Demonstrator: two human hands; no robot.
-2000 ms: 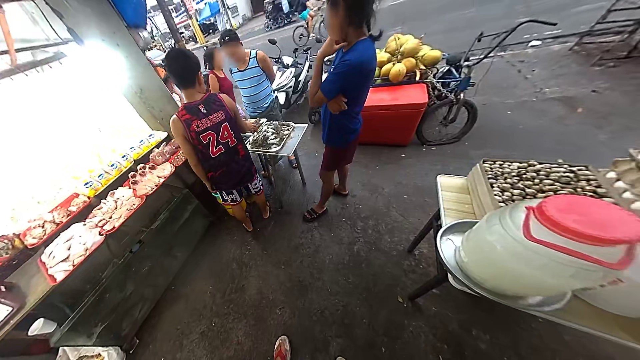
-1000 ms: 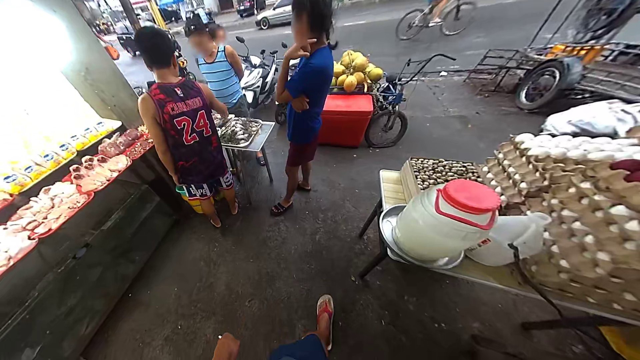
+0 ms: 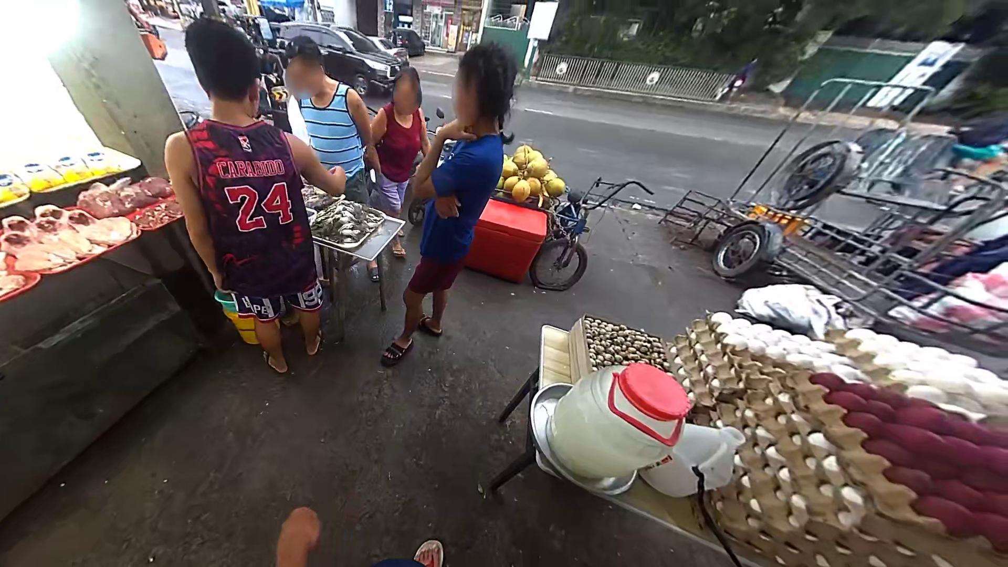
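My left hand (image 3: 299,535) hangs low at the bottom edge, over the dark ground, nearest to my sandalled foot (image 3: 429,553). Its fingers are too blurred to read, and I see no object in it. My right hand is out of view. Right of centre, a large plastic jar with a red lid (image 3: 618,429) stands in a metal basin on a table. A translucent plastic pitcher (image 3: 697,465) is beside it. Behind the jar is a box of small speckled eggs (image 3: 622,344). Stacked cardboard trays of white eggs (image 3: 772,441) and dark red eggs (image 3: 906,433) fill the table's right.
At left is a stall with red trays of raw meat (image 3: 71,236). A person in a sleeveless jersey (image 3: 248,189) and others stand around a table with a fish tray (image 3: 346,224). Beyond are a red cooler (image 3: 508,240), a cycle (image 3: 561,260) and metal carts (image 3: 850,236).
The view has swung right and up, bringing more of the egg trays and carts into sight. A cyclist on the road has left the view. My left hand remains low.
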